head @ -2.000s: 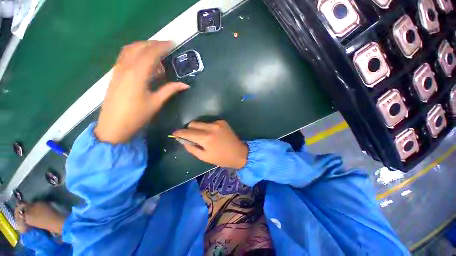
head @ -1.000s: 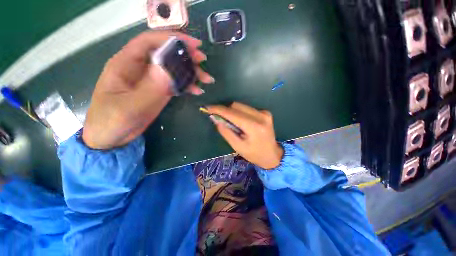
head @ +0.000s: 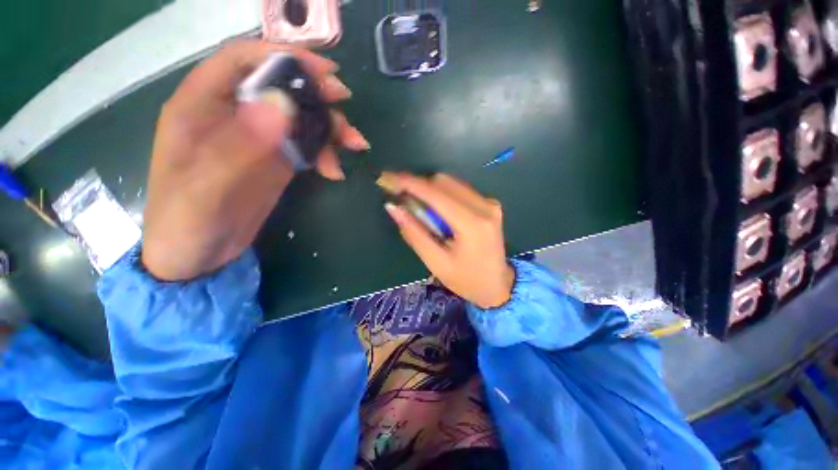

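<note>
My left hand (head: 220,147) is shut on a dark watch case (head: 308,115) with a silvery rim, held above the bench and slightly blurred. My right hand (head: 455,234) is shut on a slim pen-like tool (head: 424,217) with a blue part and a yellowish end; its far part is hidden in the fingers. The tool's tip is apart from the held case. Another dark watch case (head: 411,43) lies on the green bench (head: 386,266) beyond my hands. A rose-gold case (head: 301,22) lies at the top, cut off by the frame edge.
Stacked black trays (head: 694,184) with rose-gold cases stand at the right. A small blue piece (head: 502,156) lies on the bench. A clear bag (head: 101,225) and a blue-handled tool (head: 13,183) lie at the left. Small specks lie near the front edge. A blue sleeve (head: 46,395) shows at lower left.
Since two seconds ago, my left hand has taken hold of a dark case, and a rose-gold case has come into view. Since one second ago, the held case has shifted slightly left.
</note>
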